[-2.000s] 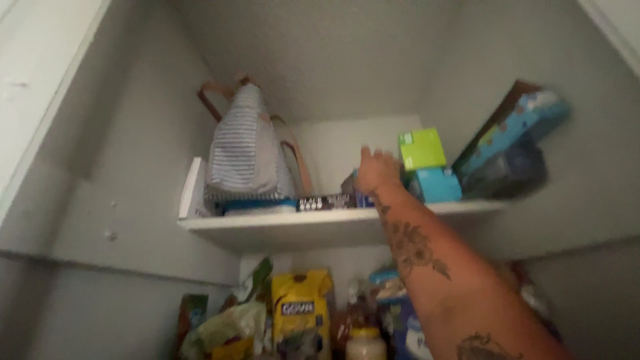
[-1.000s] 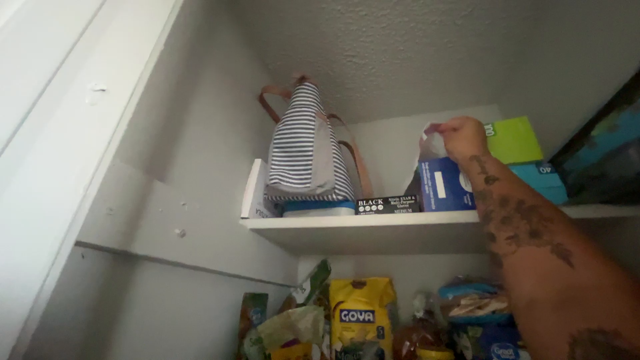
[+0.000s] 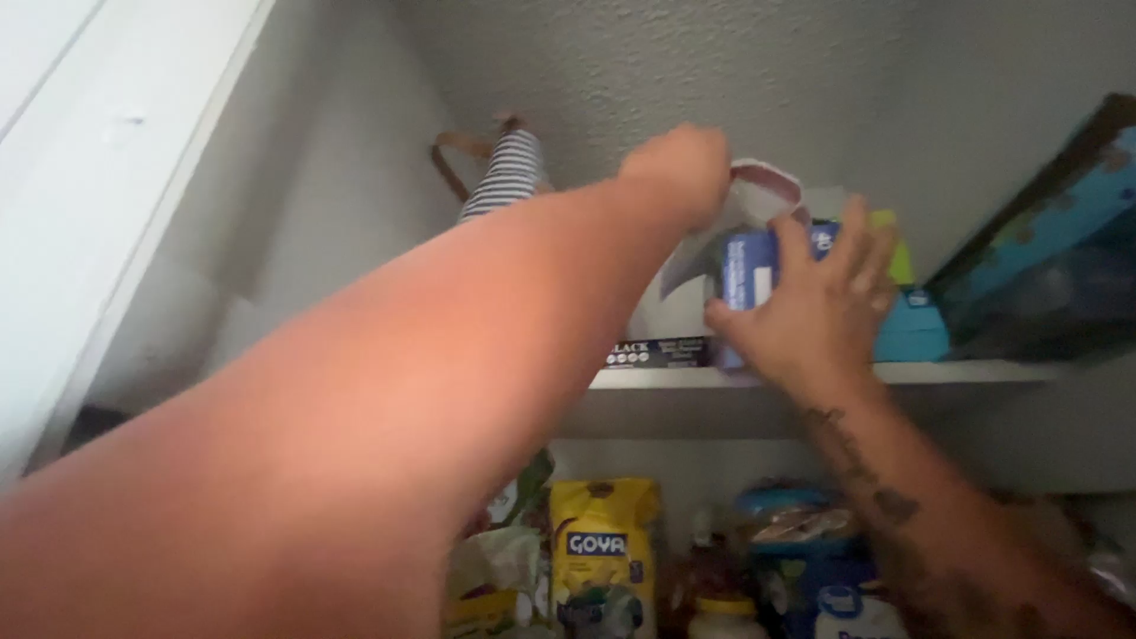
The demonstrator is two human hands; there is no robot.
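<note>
My left hand (image 3: 683, 173) is raised above the upper shelf, closed on the edge of a translucent plastic bag (image 3: 754, 191) with a pinkish rim. The bag reaches toward the top of a blue cardboard box (image 3: 747, 275) that stands on the shelf. My right hand (image 3: 821, 297) grips this box, thumb on its near left side and fingers spread over its top and right. A flat black box (image 3: 661, 352) bearing white writing lies to the left of the blue one. Behind my right hand are a lime green box (image 3: 896, 248) and a turquoise box (image 3: 914, 328).
A striped bag (image 3: 506, 173) with brown handles stands at left, partly behind my left arm. The white shelf (image 3: 985, 371) runs across. Below are a yellow Goya bag (image 3: 603, 559), a yellow-lidded jar (image 3: 726, 617) and other packages. A large blue patterned item (image 3: 1056, 213) leans at right.
My left hand has come into view and now holds the plastic bag, which my right hand held a second ago. My right hand has moved down onto the blue box.
</note>
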